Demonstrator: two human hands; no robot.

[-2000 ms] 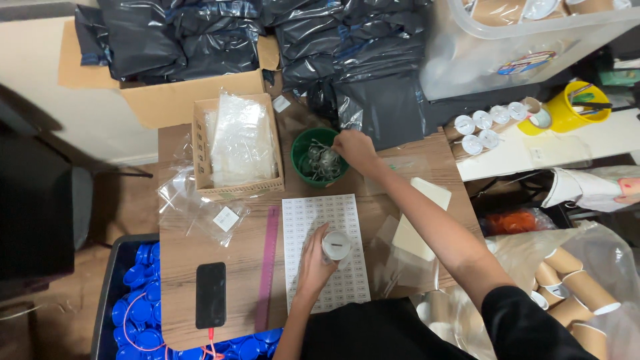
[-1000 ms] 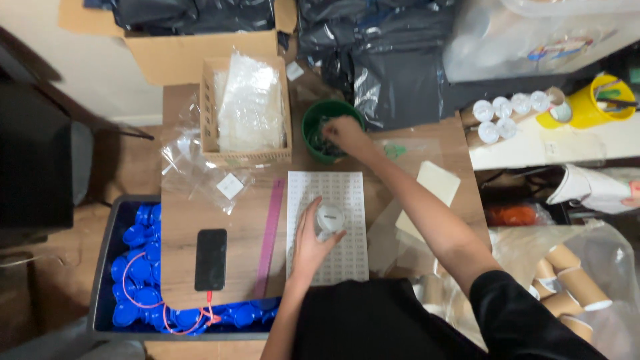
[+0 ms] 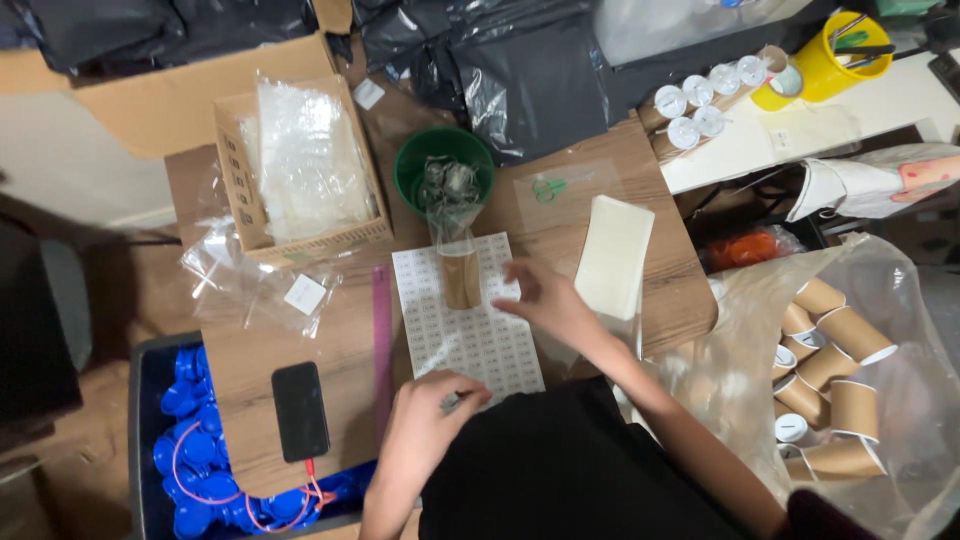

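Note:
A brown cardboard tube in a clear plastic bag (image 3: 460, 281) lies on the sheet of printed labels (image 3: 480, 349), the bag's loose end reaching over the rim of a green bowl (image 3: 405, 176). Small shiny items, too blurred to name, are in the bowl. My right hand (image 3: 544, 300) is just right of the tube, fingers apart, with nothing in it. Near the sheet's lower left, my left hand (image 3: 439, 409) has a small dark greenish item (image 3: 452, 402) between thumb and fingers.
A box of clear bags (image 3: 379, 217), a pink ruler (image 3: 382, 337) and a phone (image 3: 300, 412) are on the left. Green scissors (image 3: 549, 189) and a cream card stack (image 3: 615, 255) are on the right. Blue lids (image 3: 199, 442) fill a bin below; cardboard tubes (image 3: 855, 409) fill a bag at right.
My right hand has moved from the green bowl to beside the tube. My left hand, earlier at the white-topped container on the sheet, is now lower. The tube now lies on its side in view.

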